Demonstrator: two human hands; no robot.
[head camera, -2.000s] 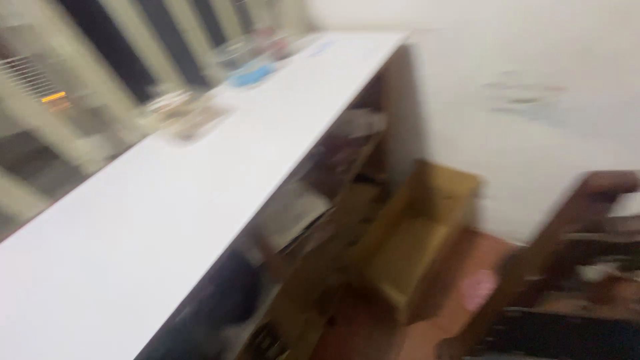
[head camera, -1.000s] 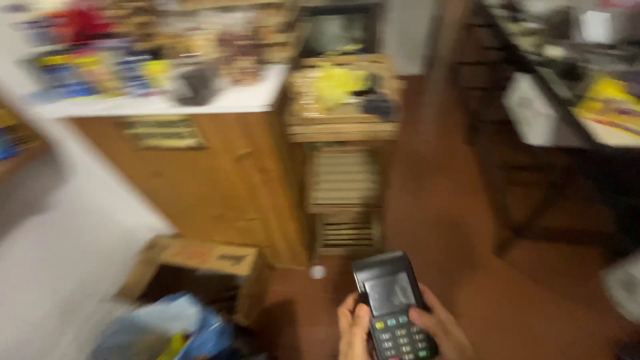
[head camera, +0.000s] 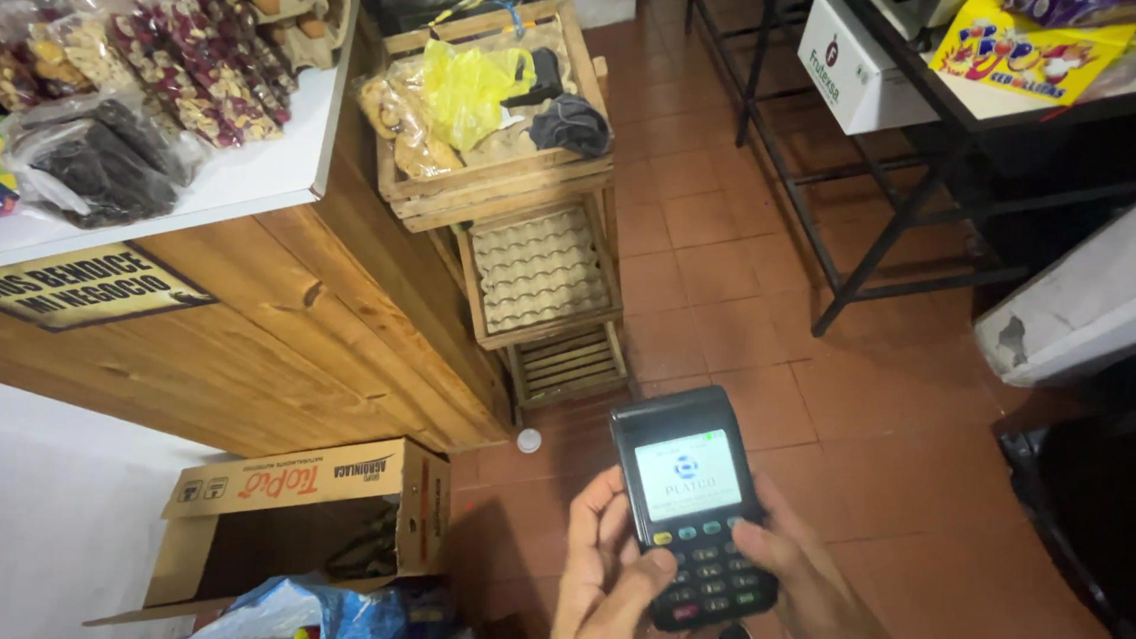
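A black card payment terminal (head camera: 697, 532) is held upright between both hands, its screen lit and its keypad facing me. My left hand (head camera: 603, 555) grips the left edge, with the thumb over the left side of the keys. My right hand (head camera: 794, 559) holds the right edge, its thumb at the upper right keys just below the screen. The backs of the terminal and the fingers behind it are hidden.
A wooden counter (head camera: 355, 328) bearing bagged nuts (head camera: 204, 71) stands left. Beside it, wooden crates (head camera: 497, 191) hold a yellow bag and egg trays (head camera: 537, 266). A cardboard box (head camera: 293, 479) lies lower left. A black metal table frame (head camera: 839, 284) stands right, above floor tiles.
The view has swung from a white shelf top to the counter and tiled floor. Both hands and the terminal, not visible two seconds ago, came into view one second ago and remain together.
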